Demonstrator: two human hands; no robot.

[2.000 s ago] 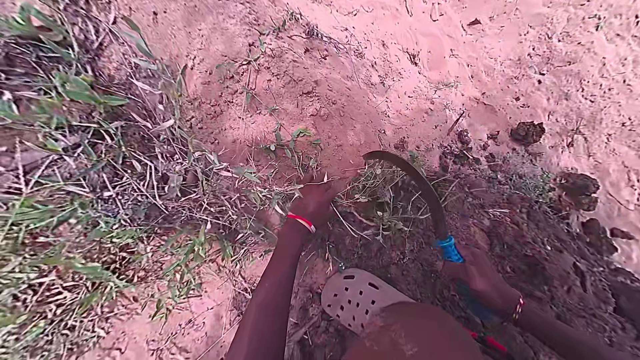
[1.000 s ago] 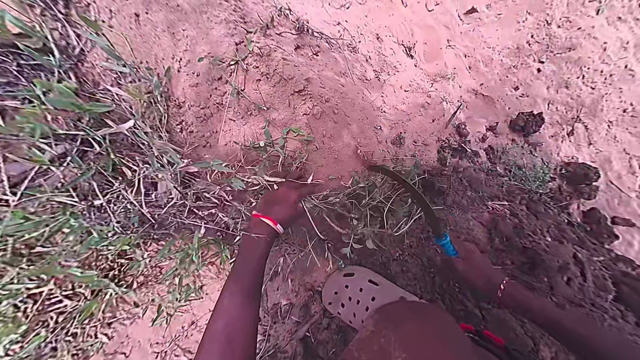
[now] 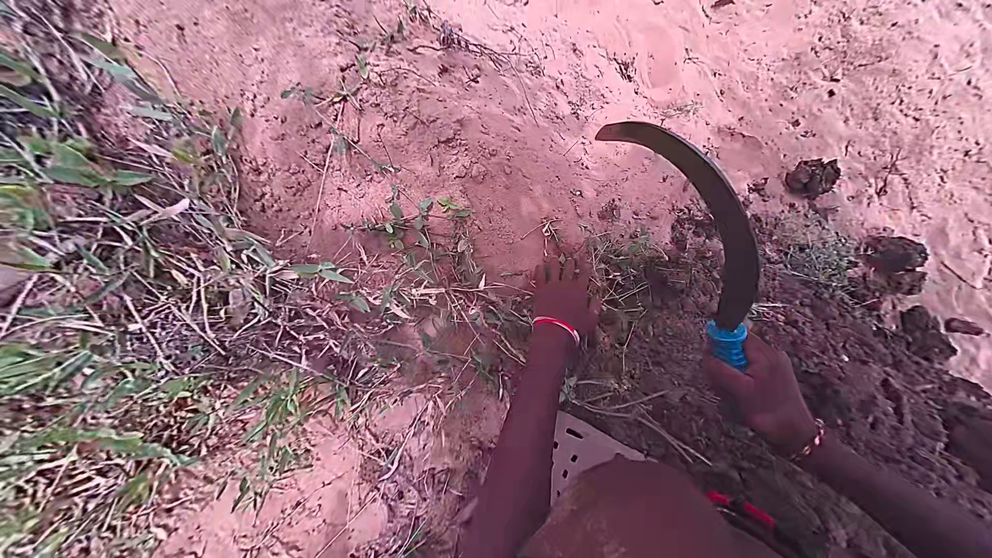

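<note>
My right hand (image 3: 763, 391) grips the blue handle of a sickle (image 3: 721, 209). Its dark curved blade stands up from the fist, and the tip points left, above the pink-brown soil. My left hand (image 3: 564, 294), with a red and white band at the wrist, reaches down onto the ground with its fingers spread at a patch of cut or uprooted weeds (image 3: 632, 267). Whether it holds any stems cannot be seen. Low green weeds (image 3: 422, 225) grow just left of that hand.
Dense grass and dry stalks (image 3: 155, 287) cover the left side. Dark clods (image 3: 895, 254) lie on the right, beside dark loose soil. A light perforated clog (image 3: 585, 453) and my knee (image 3: 643, 511) are at the bottom, close to my left forearm. Bare pink soil (image 3: 697, 62) spans the top.
The sickle has come up off the weeds, its blade now raised to the right of my left hand. My left hand has moved right, to the weed patch where the blade was.
</note>
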